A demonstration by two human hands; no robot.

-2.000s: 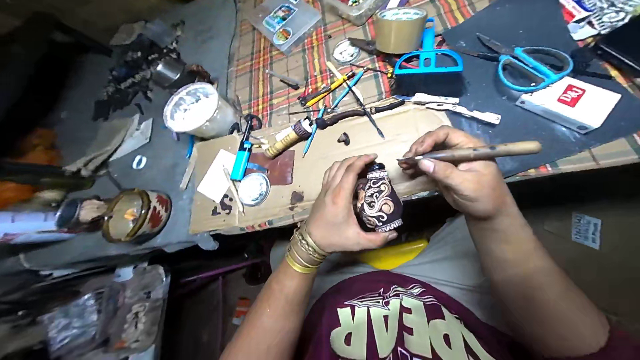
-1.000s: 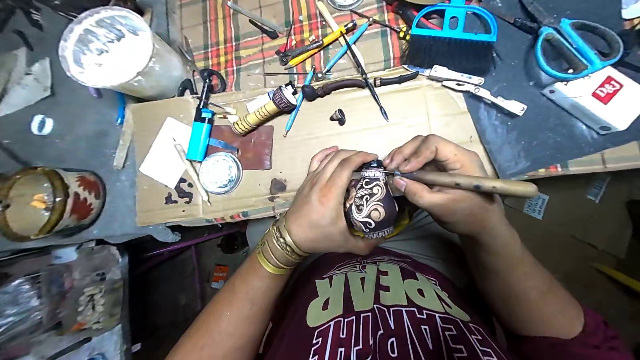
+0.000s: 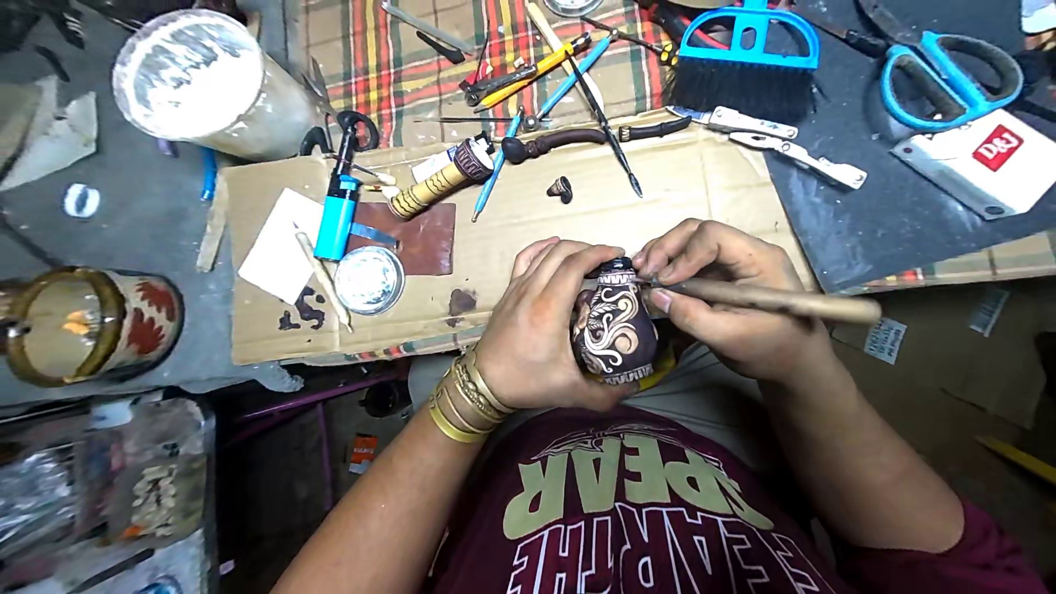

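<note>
My left hand (image 3: 549, 326) wraps around a small dark jar with pale carved scrolls (image 3: 616, 326), its narrow neck pointing away from me. Between the thumb and fingers of my right hand (image 3: 726, 297) is a wooden-handled tool (image 3: 775, 299). The tool's tip meets the jar near its neck; my fingertips partly hide the tip. Both hands are over the near edge of a cardboard sheet (image 3: 693, 186). Beyond them on the sheet lie a small dark carved piece (image 3: 560, 190) and a dark curved stem (image 3: 569, 142).
A blue lighter (image 3: 334, 223), a round tin (image 3: 370, 280) and a carved yellow cylinder (image 3: 441, 181) lie left on the cardboard. Farther off are a white tub (image 3: 198, 82), a blue brush (image 3: 742, 74), a folding multi-tool (image 3: 784, 144) and blue-handled scissors (image 3: 949, 82). A banded mug (image 3: 99, 326) stands far left.
The tool in my right hand, angled at the jar's neck two seconds ago, now lies across it, with my right fingers closer to my left hand. The view has shifted closer to the table.
</note>
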